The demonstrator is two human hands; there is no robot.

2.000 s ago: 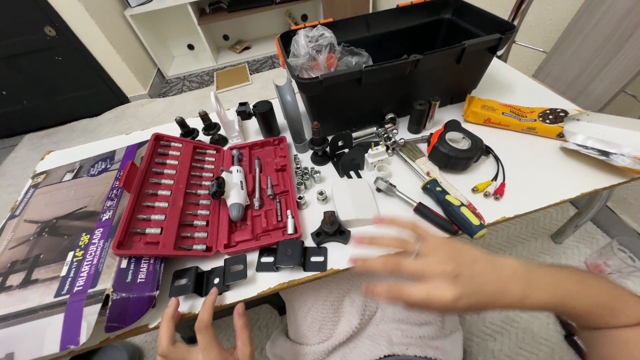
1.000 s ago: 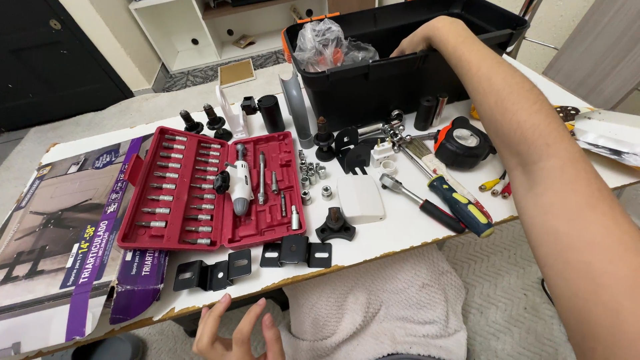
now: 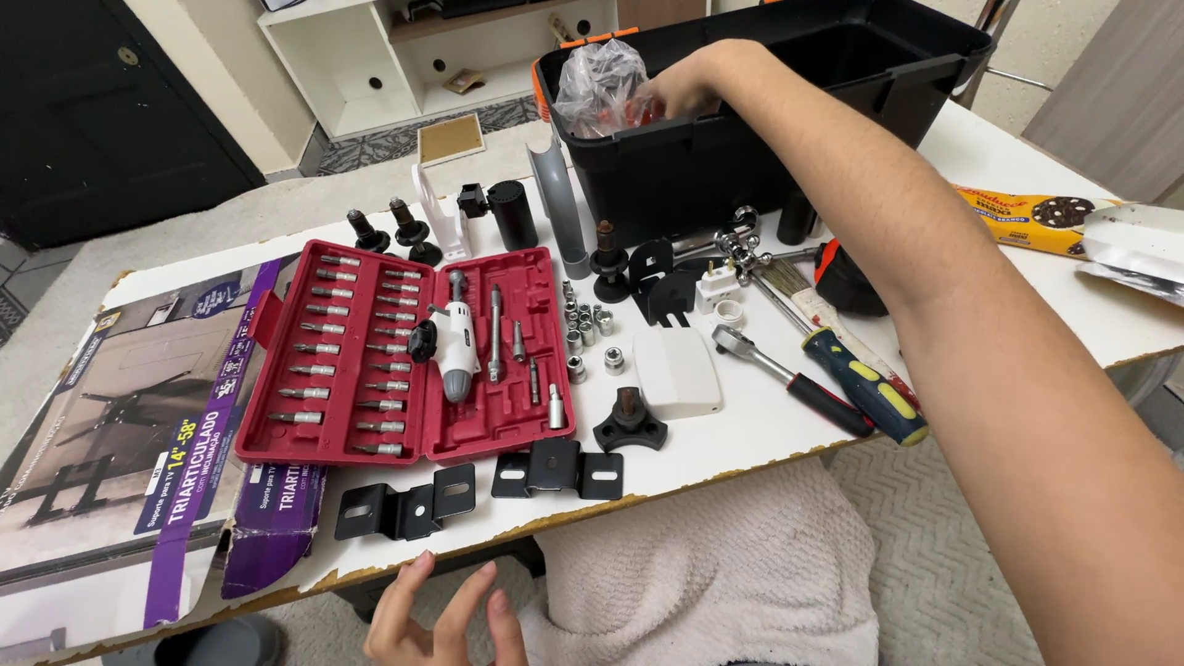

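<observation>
My right hand (image 3: 686, 85) reaches into the black plastic toolbox (image 3: 638, 171), at a clear plastic bag (image 3: 599, 85) with something orange-red in it; its fingertips are hidden. My left hand (image 3: 449, 615) hangs with parted fingers below the table's front edge, holding nothing. Nearest to it are two black metal brackets (image 3: 407, 504). Behind them lies an open red bit-and-socket case (image 3: 425, 444) with a white cordless screwdriver (image 3: 453, 347) on it. Small sockets (image 3: 581, 328), a white plastic cover (image 3: 675, 372), a ratchet (image 3: 795, 379) and a screwdriver with a blue-yellow handle (image 3: 865, 388) lie right of the case.
A TV-mount carton (image 3: 139, 416) covers the table's left side. Black levelling feet (image 3: 409, 231), a black cylinder (image 3: 511, 215) and a grey curved piece (image 3: 560, 213) stand before the toolbox. A tape measure (image 3: 846, 277) and a yellow cookie package (image 3: 1027, 219) are at the right, partly behind my forearm.
My right hand has moved from above the table's front edge into the toolbox, then leftward inside it to the plastic bag. My left hand stays low at the front edge.
</observation>
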